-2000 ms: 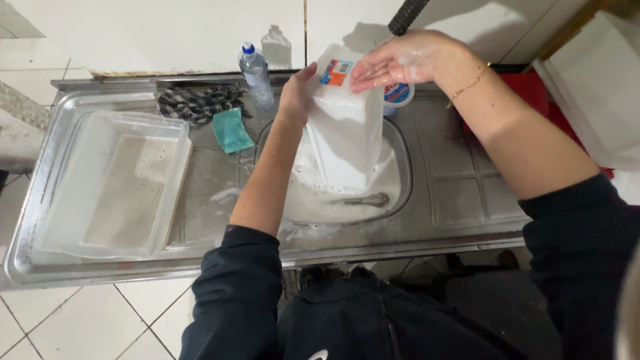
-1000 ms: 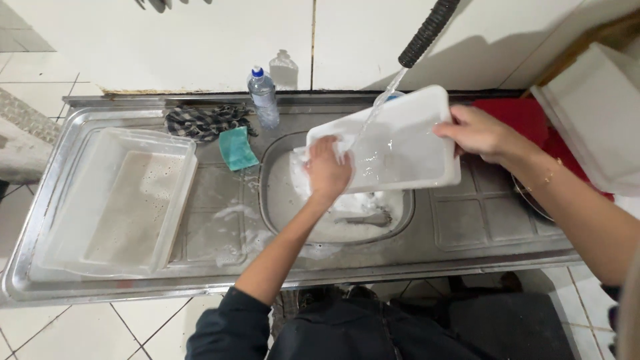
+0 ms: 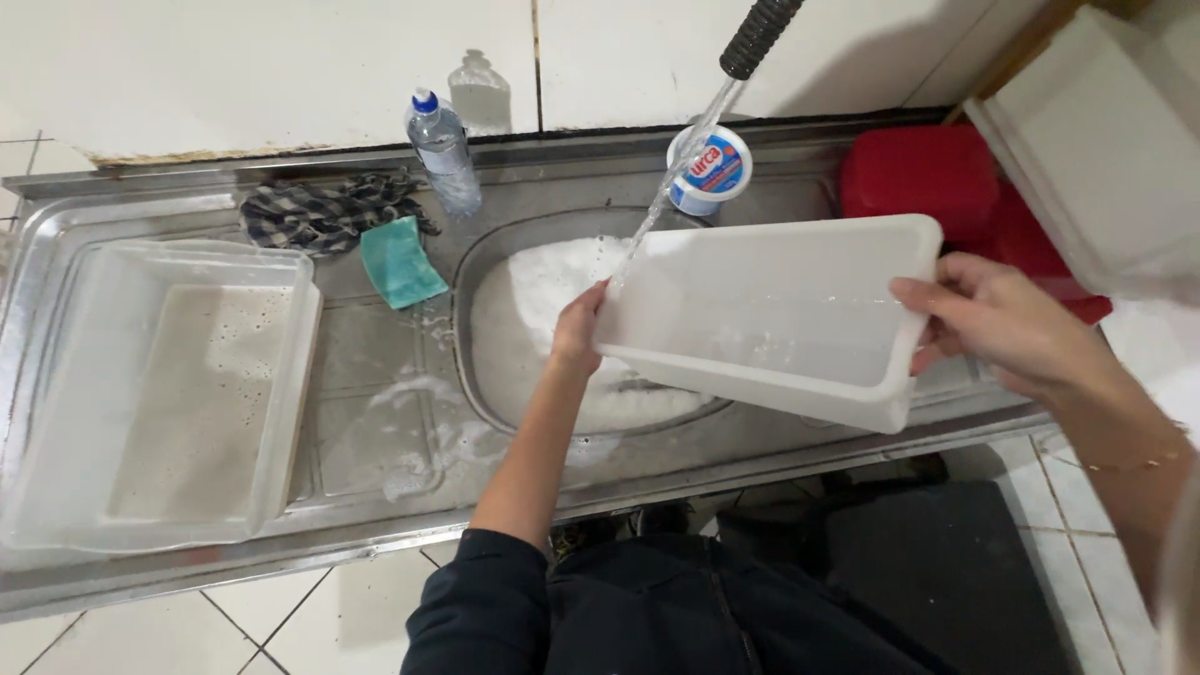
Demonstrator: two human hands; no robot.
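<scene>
A white rectangular plastic tub (image 3: pixel 769 300) is held tilted over the right part of the sink basin (image 3: pixel 478 375), its opening facing up. My left hand (image 3: pixel 578 328) grips its left end, and the fingers are partly hidden behind the wall. My right hand (image 3: pixel 984 319) holds the right end, thumb over the rim. Water runs from a black ribbed hose (image 3: pixel 755 42) onto the left end of the tub. White suds and cloudy water (image 3: pixel 553 291) fill the basin, with part of a submerged or foam-covered thing beside the tub's lower edge.
A clear plastic bin (image 3: pixel 197 403) with cloudy water stands at left. Behind are a checkered cloth (image 3: pixel 314 214), teal sponge cloth (image 3: pixel 401 262), blue-capped bottle (image 3: pixel 445 159) and Urca tub (image 3: pixel 711 171). Red containers (image 3: pixel 919 178) and a white plastic bin (image 3: pixel 1097 150) are at right.
The tub, earlier bottom-up with a label showing, has been turned over and now shows its inside. My left hand has moved from inside the tub to its left end. Water now runs from the hose.
</scene>
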